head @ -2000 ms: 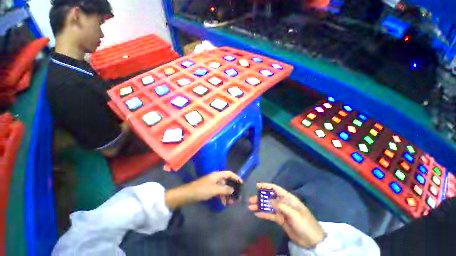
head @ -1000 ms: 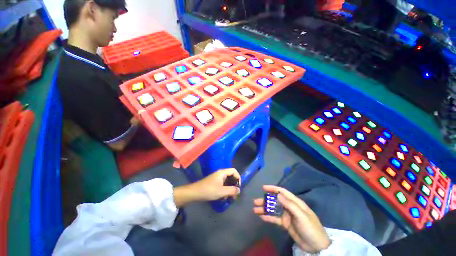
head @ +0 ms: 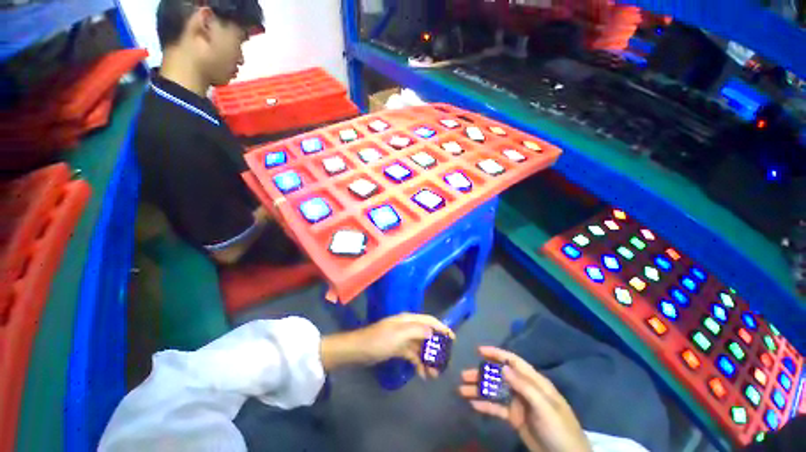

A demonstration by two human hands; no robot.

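Observation:
My left hand (head: 393, 341) holds a smartwatch body (head: 435, 350) between fingers and thumb; its dark screen shows rows of small white-purple icons. My right hand (head: 530, 402) holds another smartwatch body (head: 491, 380) with a similar icon screen. The two watches are apart, side by side below the main tray. The orange-red compartment tray (head: 358, 275) rests tilted on a blue plastic stool (head: 477, 243). Watches with white or blue lit faces sit in its pockets.
A seated coworker in a black shirt (head: 181, 163) is at the left of the tray. A second loaded tray (head: 650, 309) lies low on the right. Orange-red stacked trays (head: 287, 99) are behind, more (head: 35, 265) at far left. A blue rack beam (head: 601, 172) runs along the right.
The watch in my left hand, dark before, now shows its lit icon screen. The view has shifted, so the tray and coworker sit further right in the picture. Several tray screens changed colour.

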